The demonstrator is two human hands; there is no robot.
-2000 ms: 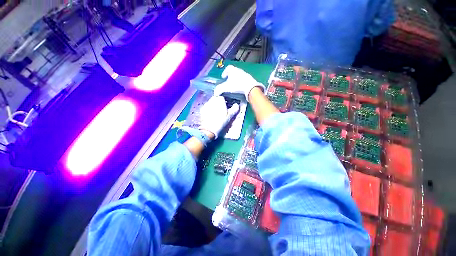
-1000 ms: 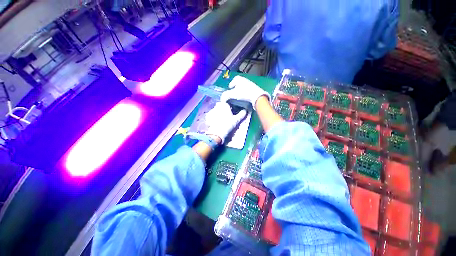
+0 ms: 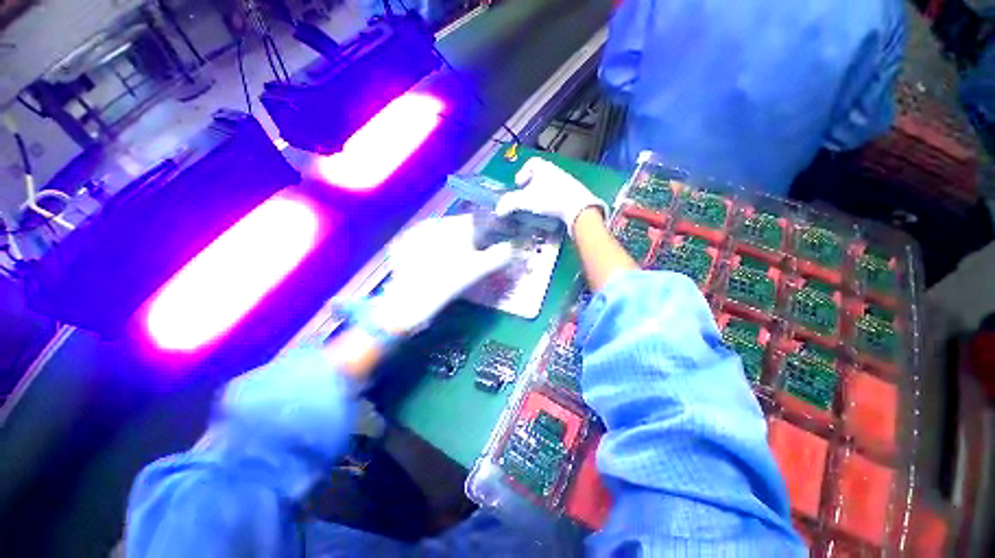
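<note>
The pale fixture plate [image 3: 524,289] lies on the green mat [image 3: 431,412], partly hidden by my hands. My left hand [image 3: 436,273], white-gloved and motion-blurred, is over the plate's left side, thumb and fingers apart, with nothing visible in it. My right hand [image 3: 549,196], also gloved, is at the plate's far end, its fingertips by the bluish translucent flap [image 3: 477,190]; whether it grips the flap is unclear. Two small circuit boards lie on the mat nearer me, one [image 3: 498,366] beside the other [image 3: 447,358].
A clear blister tray [image 3: 914,376] stands at the right, with green boards on red pads and several bare red pads. Two lamps [image 3: 235,273] glow pink-violet over the conveyor belt [image 3: 480,65] at the left. A person in a blue smock [image 3: 753,87] is beyond the tray.
My left hand has moved left and towards me off the plate's middle, uncovering more of it. A second board on the mat shows more clearly. My right hand stays at the far end.
</note>
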